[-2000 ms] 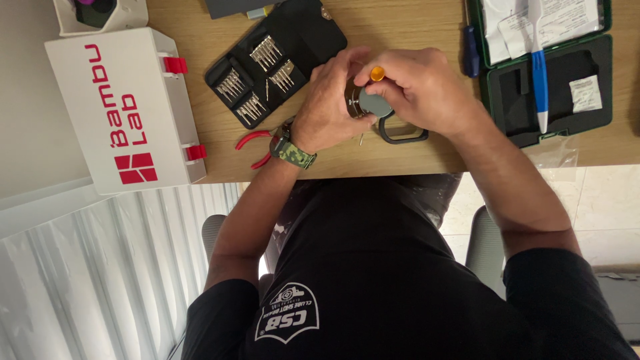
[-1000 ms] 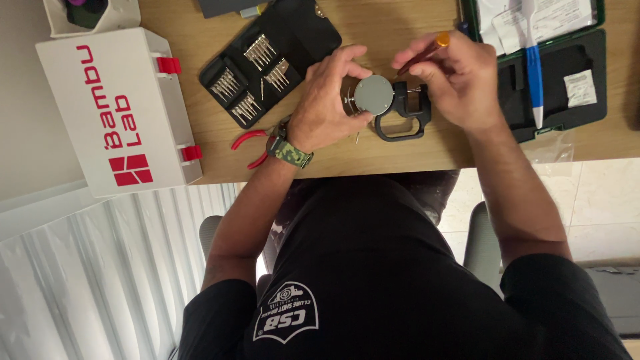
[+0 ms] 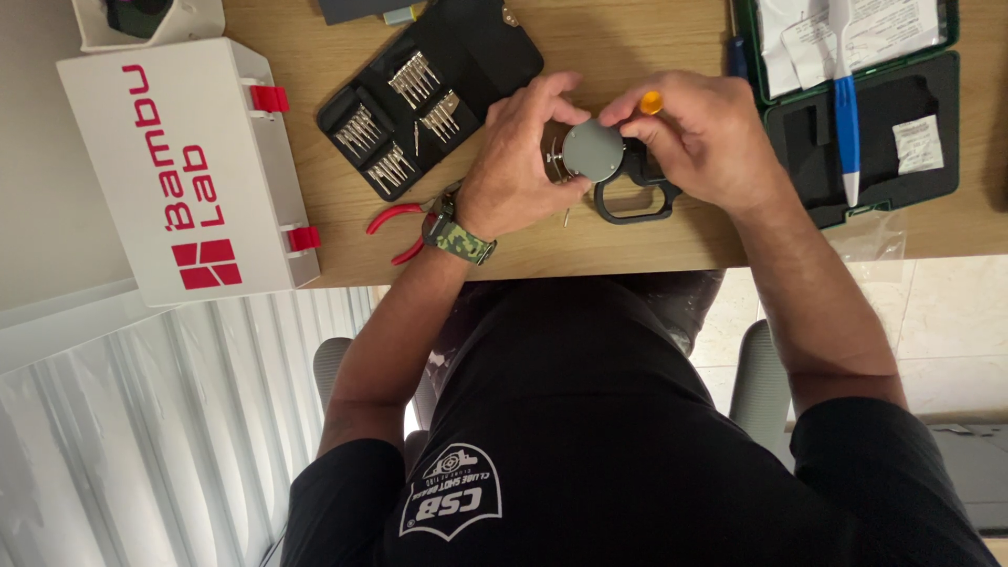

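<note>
My left hand (image 3: 520,161) curls around a round grey metal disc with small screws near its rim (image 3: 593,150), thumb and fingertips at its edge. A black frame with a loop-shaped handle (image 3: 636,219) lies against the disc's right side. In my right hand (image 3: 697,138) is a small screwdriver with an orange end (image 3: 651,102); its shaft is hidden by my fingers. The right fingertips touch the disc's upper right edge. A thin metal pin (image 3: 565,218) lies on the table just below the disc.
A black case of precision bits (image 3: 386,94) lies open at the upper left, with red-handled pliers (image 3: 398,213) beside my left wrist. A white box (image 3: 185,173) stands farther left. To the right are a dark screwdriver (image 3: 737,55), a green-edged case (image 3: 866,203) and a blue-and-white brush (image 3: 846,118).
My right hand, apart from the disc one second ago, has moved left with the orange-ended screwdriver and now touches the disc. The left hand has stayed around the disc.
</note>
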